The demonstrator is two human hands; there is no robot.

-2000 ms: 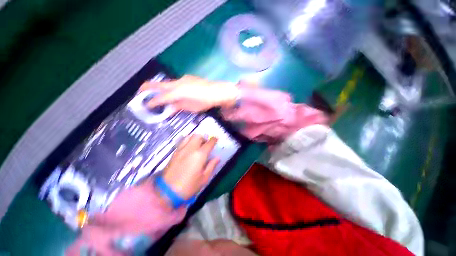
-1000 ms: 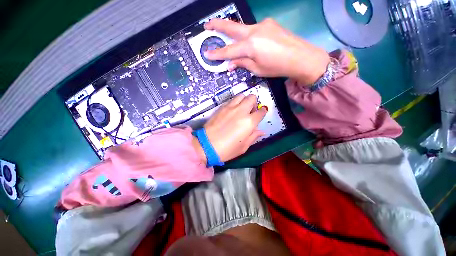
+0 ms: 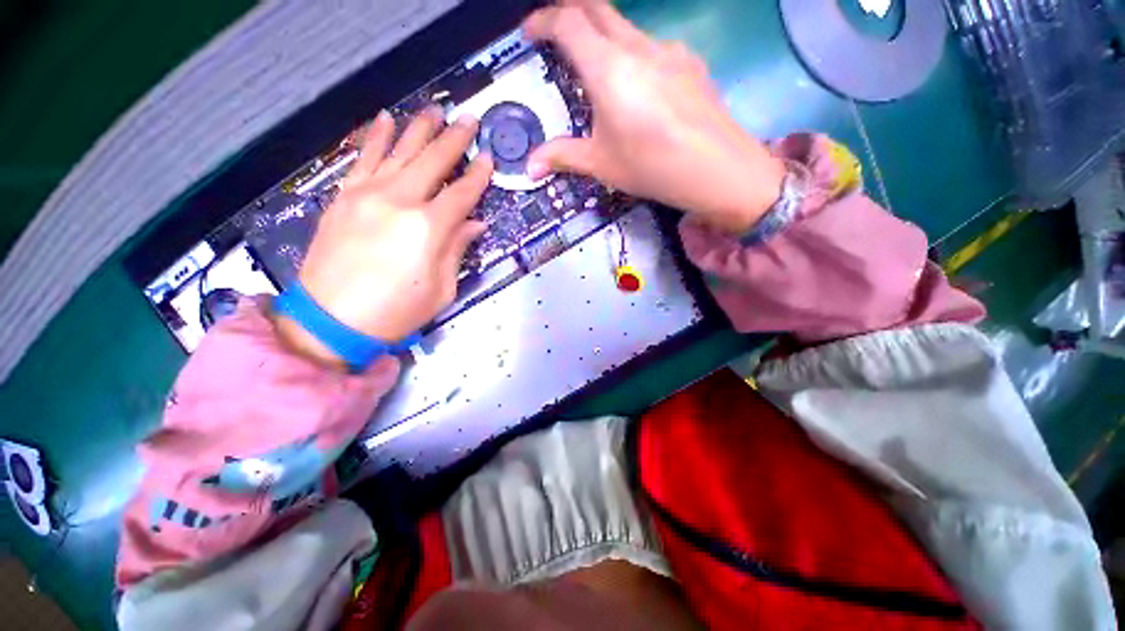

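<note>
An open laptop base [image 3: 555,323] lies at a slant, its silver plate nearest me. The right cooling fan [image 3: 511,133] sits at its upper right, white housing around a dark rotor. My left hand [image 3: 392,240], palm down with a blue wrist strap, covers part of the motherboard [image 3: 524,224]; its fingertips reach the fan's left edge. My right hand [image 3: 654,111] spans the fan's right side, thumb on the lower right rim, forefinger near the laptop's top edge. The left fan [image 3: 220,303] is partly hidden by my left sleeve. A red-and-yellow dot [image 3: 628,280] on a thin wire lies on the plate.
A grey tape roll [image 3: 851,56] lies on the green mat at upper right, beside shiny clear plastic trays [image 3: 1030,111]. A white-and-black fan pair [image 3: 25,484] with wires is at the far left. A grey ribbed strip [image 3: 136,160] runs behind the laptop.
My left hand has moved up and left from the silver plate onto the motherboard, uncovering the red-and-yellow dot. My right fingers have moved off the fan's rotor to its right side.
</note>
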